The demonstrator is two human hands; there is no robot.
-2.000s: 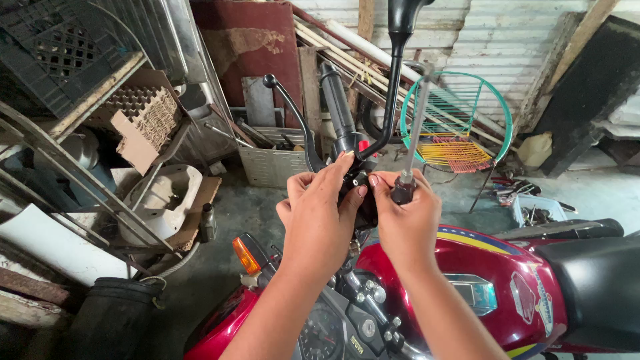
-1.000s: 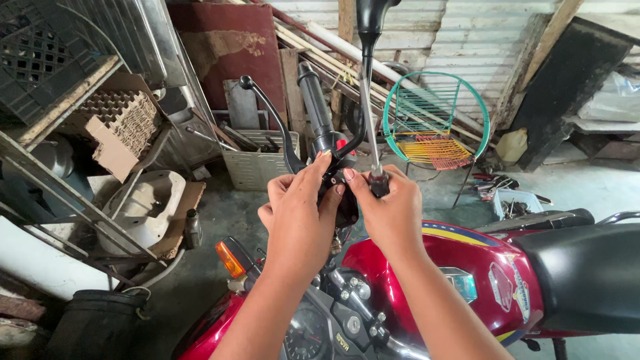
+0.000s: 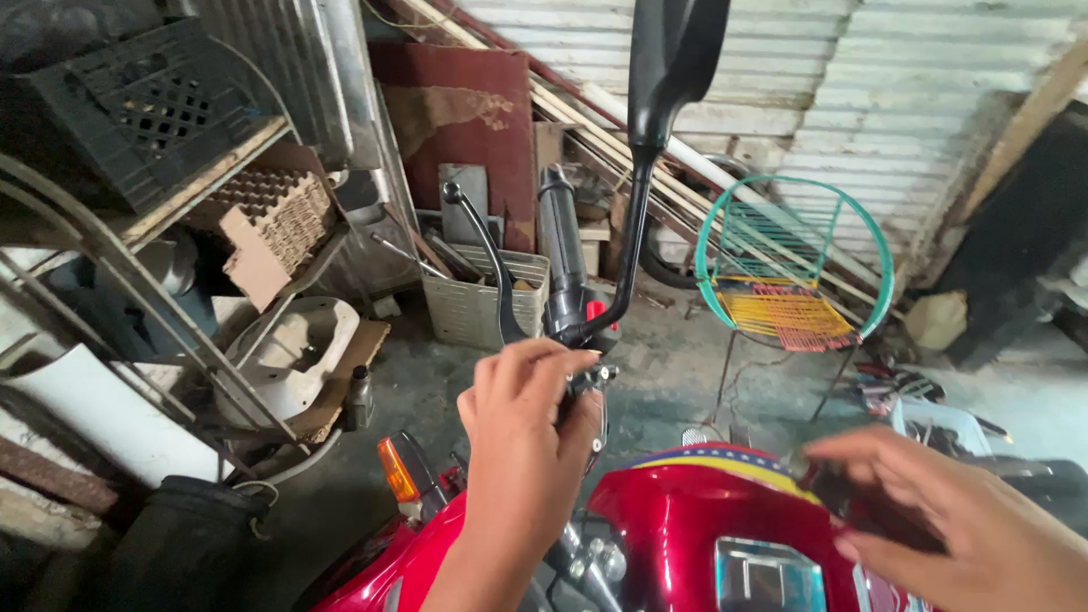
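Note:
My left hand (image 3: 531, 425) grips a small dark fitting (image 3: 586, 382) at the handlebar, just below the clamp of the brake lever (image 3: 489, 238) and the black rubber grip (image 3: 563, 238). Above them rises a black mirror (image 3: 676, 68) on its stem. My right hand (image 3: 918, 510), blurred by motion, is at the right over the red fuel tank (image 3: 680, 518), its fingers curled around a dark screwdriver handle (image 3: 837, 493); the shaft is too blurred to make out.
An orange turn signal (image 3: 397, 469) sticks out left of my left hand. Beyond the motorcycle stand a round corded chair (image 3: 786, 263), a grey plastic crate (image 3: 476, 314) and a metal rack (image 3: 204, 187) with egg cartons. A light tray of parts (image 3: 939, 425) is on the floor at the right.
My right hand has moved away from the handlebar to the right, over the tank, with the screwdriver. The left hand stays at the handlebar fitting.

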